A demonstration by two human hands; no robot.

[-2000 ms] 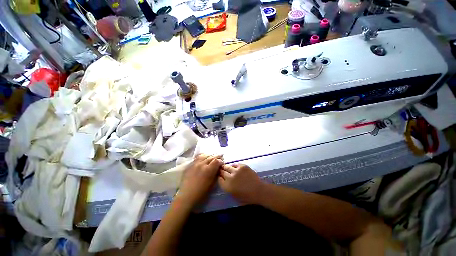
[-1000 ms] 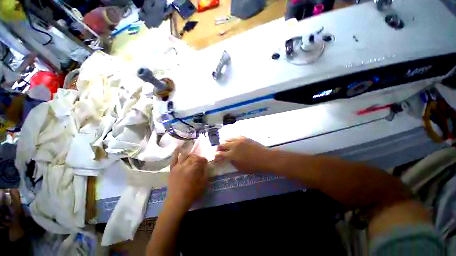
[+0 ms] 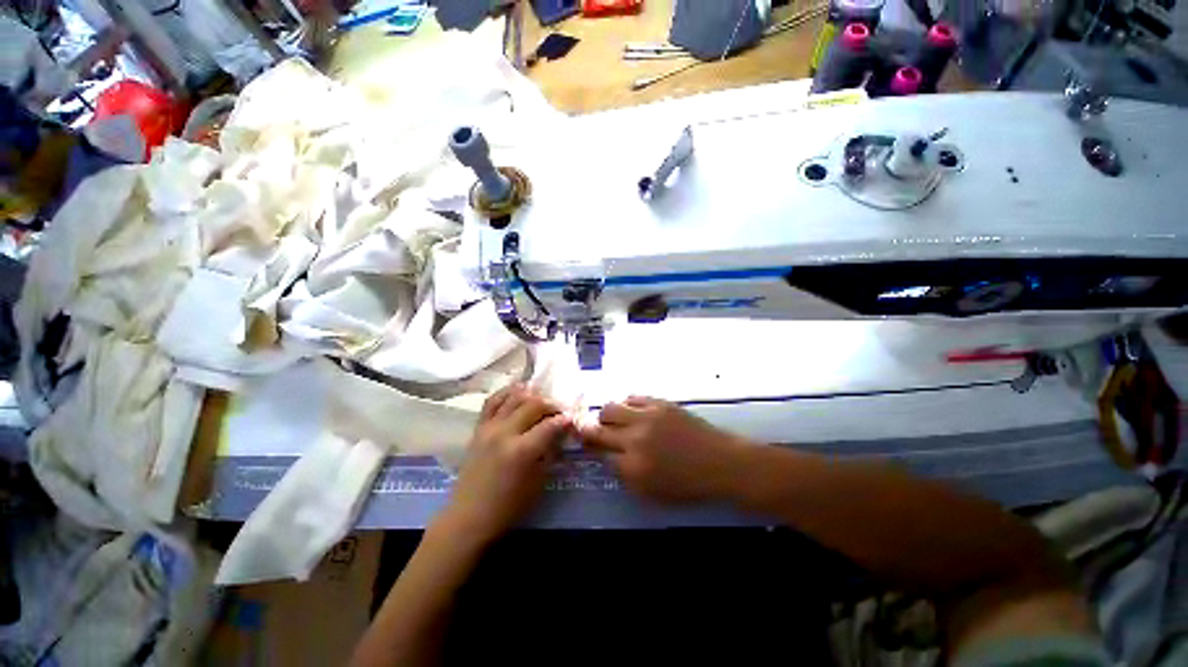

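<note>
A white sewing machine (image 3: 730,209) with a blue stripe stands across the table. Its presser foot (image 3: 590,349) is under the head's left end. My left hand (image 3: 511,443) and my right hand (image 3: 651,446) are close together just in front of the foot. Their fingertips pinch a small pale cloth piece (image 3: 565,381) that runs towards the foot; its edges are washed out by glare. A large cream cloth heap (image 3: 313,261) lies left of the machine, and a cloth strip (image 3: 306,508) hangs over the table's front edge.
A red stick-like tool (image 3: 988,356) lies on the bed at the right, near orange scissors handles (image 3: 1123,414). Dark thread spools (image 3: 899,65) with pink tops stand behind the head. Grey cloth (image 3: 1120,547) is heaped at the lower right. The table's front edge (image 3: 430,489) is grey.
The camera view has shifted. Since a second ago my right hand has moved back from beside the foot towards the front edge. Both hands stay on the cloth.
</note>
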